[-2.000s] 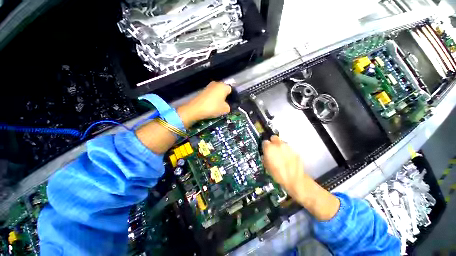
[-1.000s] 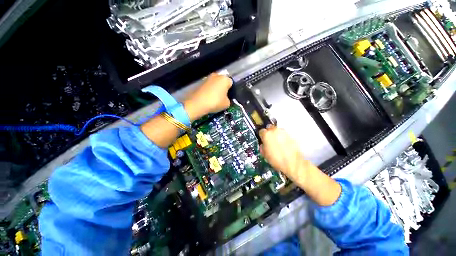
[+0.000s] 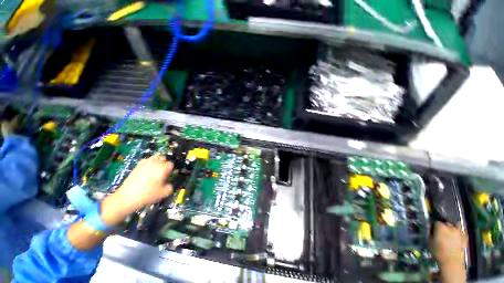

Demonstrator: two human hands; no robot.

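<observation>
A green circuit board [image 3: 226, 182] with a yellow block at its top left lies in a black carrier at the centre. My left hand [image 3: 145, 181], with a light blue wrist strap [image 3: 87, 208], is beside its left edge, fingers curled and blurred; whether it holds anything is unclear. My right hand [image 3: 449, 243] is low at the right, blurred, at the dark carrier edge beside another board [image 3: 398, 213]. Its fingertips merge with dark parts, so its grip is unclear. A bright metal strip [image 3: 424, 190] runs along that board's right side.
Behind the line are bins of black parts [image 3: 237, 93] and silver strips [image 3: 356, 88] under a green-topped shelf [image 3: 331, 34]. A blue cord [image 3: 145, 95] hangs across the left. Another person's blue sleeve [image 3: 16, 166] is at the left edge. More boards lie on both sides.
The view has swung left and up, showing the shelf and more boards. My hands were close together at one board; now they are far apart, the left beside another board to the left.
</observation>
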